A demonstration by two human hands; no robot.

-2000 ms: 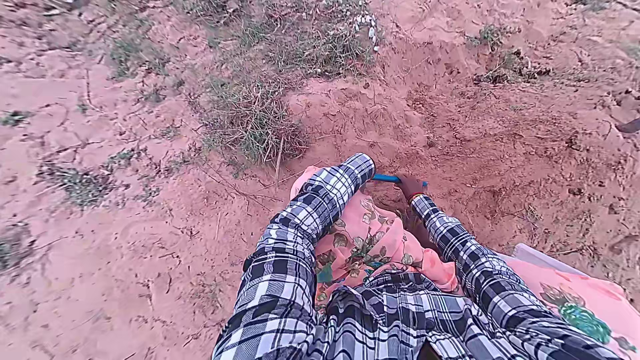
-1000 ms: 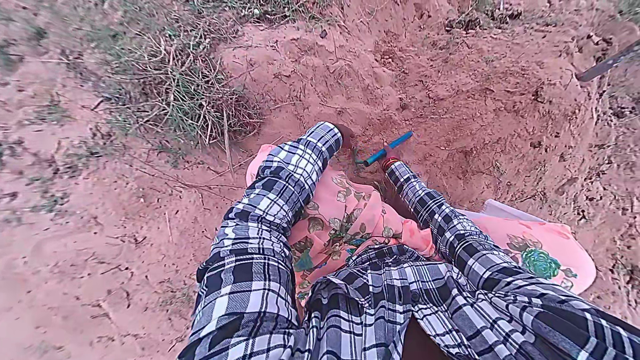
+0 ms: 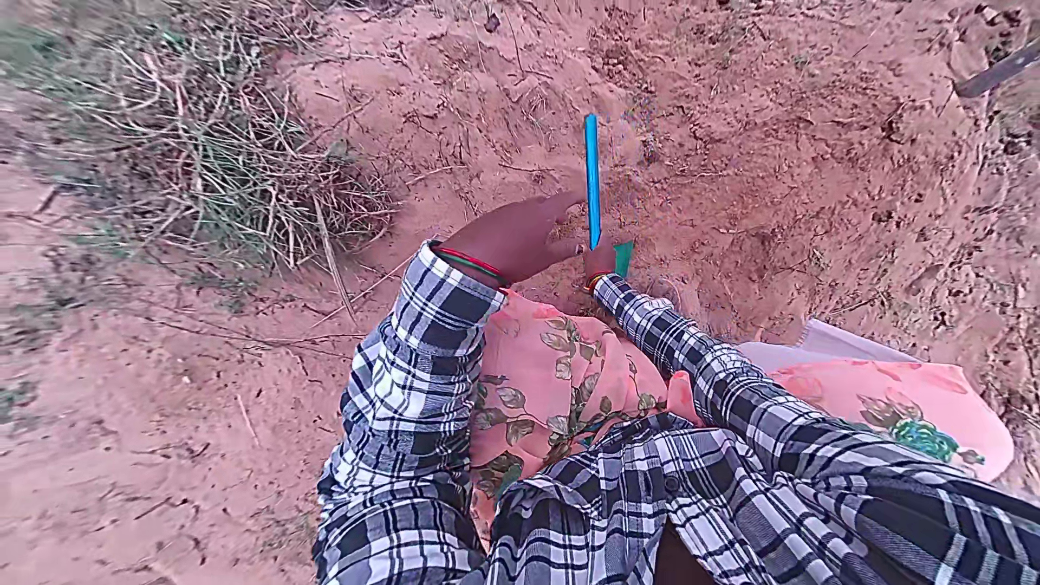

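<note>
My left hand (image 3: pixel 524 237), with red and green bangles at the wrist, reaches over the reddish soil with its fingers apart. Nothing shows in it. Close on its right, my right hand (image 3: pixel 600 258) is closed around the lower end of a blue rod-like handle (image 3: pixel 592 180), which points up the view. A small green piece (image 3: pixel 623 259) shows beside the right wrist; whether it belongs to the same tool cannot be told. Pink floral cloth (image 3: pixel 561 382) covers my lap below both hands.
A heap of dry and green grass stems (image 3: pixel 219 154) lies on the soil at the upper left. A dark bar-like thing (image 3: pixel 999 71) juts in at the upper right edge. Uneven, dug-looking soil (image 3: pixel 780 179) stretches to the right of the hands.
The blue handle has turned from nearly level, through a slant, to upright in the view. My left hand, hidden by its sleeve two seconds ago, now shows fully with spread fingers.
</note>
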